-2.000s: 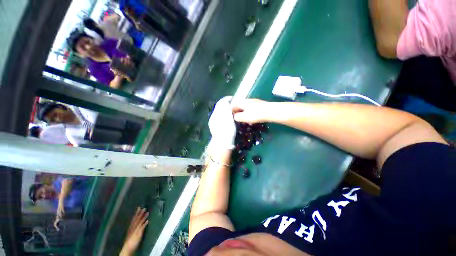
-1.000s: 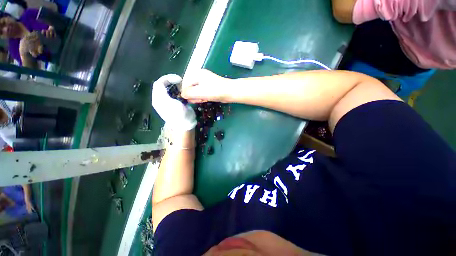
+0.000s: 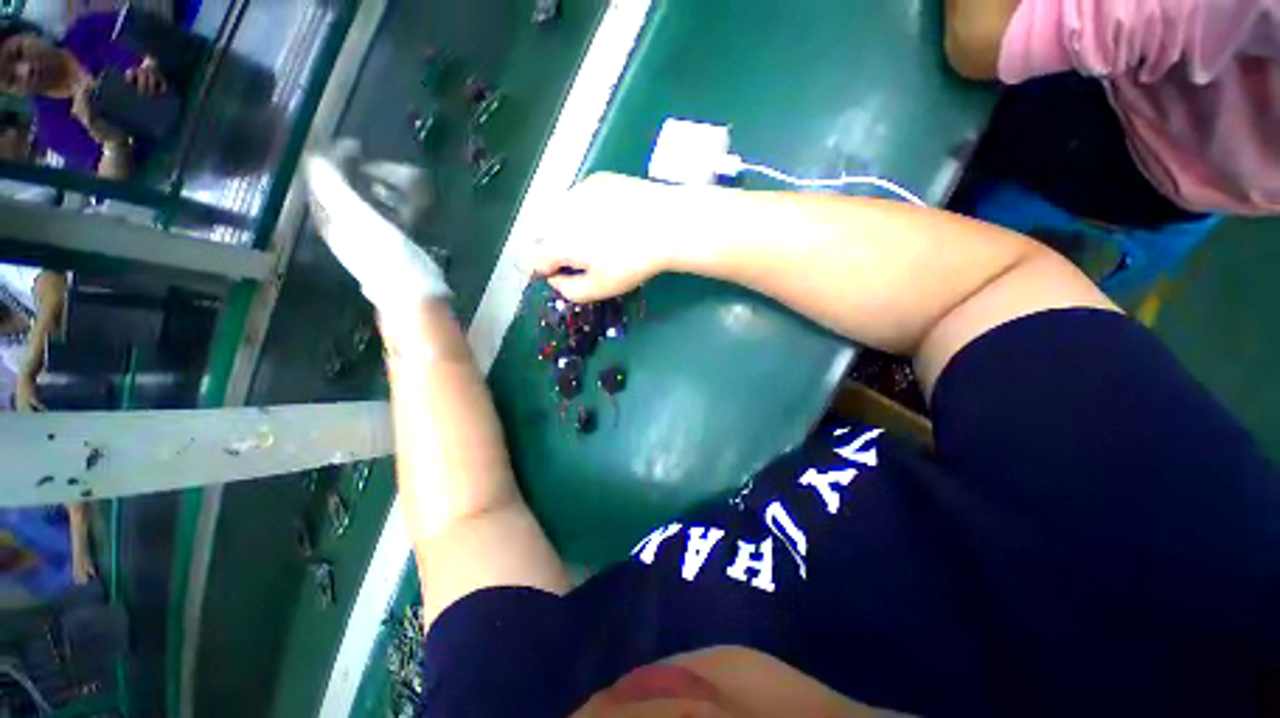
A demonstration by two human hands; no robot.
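Observation:
My left hand (image 3: 368, 225), in a white glove, is stretched out over the dark green conveyor belt (image 3: 421, 211). Its fingers are blurred, so I cannot tell whether it holds anything. My bare right hand (image 3: 607, 241) is beside the white rail (image 3: 578, 115), at the upper edge of a heap of dark wired components (image 3: 578, 330) on the green bench. Its fingers are curled down with a dark spot at the fingertips; whether they grip a component is unclear. Red strands show in the heap. Several small units (image 3: 484, 98) lie spaced out on the belt.
A white adapter (image 3: 691, 150) with a white cable lies on the bench beyond my right forearm. A pale metal post (image 3: 183, 452) crosses on the left. An open brown box (image 3: 887, 407) sits by my lap. A person in pink (image 3: 1165, 84) sits at the upper right; others are across the line.
My gloved left hand has moved away from my right hand and out over the belt. My right hand has shifted slightly and is now alone at the heap.

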